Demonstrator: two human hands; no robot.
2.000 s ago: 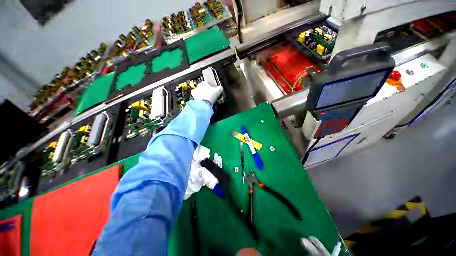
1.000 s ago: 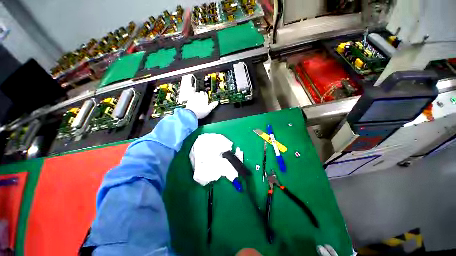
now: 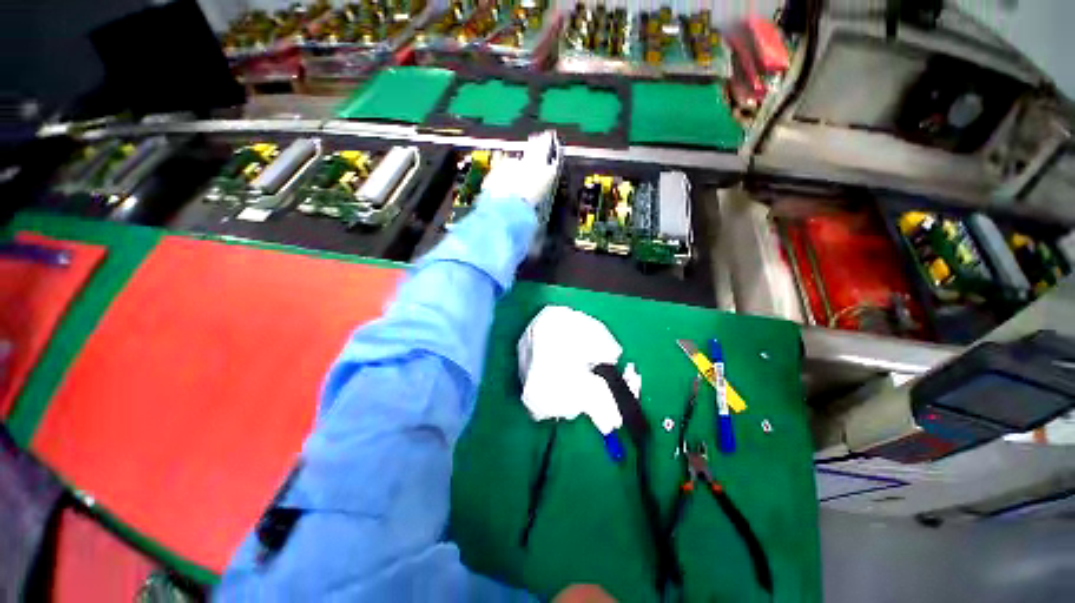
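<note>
My left hand (image 3: 525, 179), in a white glove, is over a circuit board (image 3: 470, 177) on the line. It is closed around the board's silver-grey block, whose top end shows above the hand; the fingertips are blurred. The hand and sleeve cover much of this board, and I cannot tell whether it is lifted. Another circuit board (image 3: 634, 218) lies flat in a black carrier just to the right. My right hand is not in view.
The green mat (image 3: 589, 530) bears a crumpled white cloth (image 3: 566, 363), black brush-like tool (image 3: 625, 401), yellow knife (image 3: 721, 383), blue-and-white marker (image 3: 720, 395) and cutters (image 3: 698, 469). An orange-red mat (image 3: 212, 353) lies left. More boards (image 3: 365, 183) stand left; a machine screen (image 3: 1002, 395) is right.
My left hand moved from the right-hand board to the one left of it and now closes on its block. The view swung left; my right hand left the picture.
</note>
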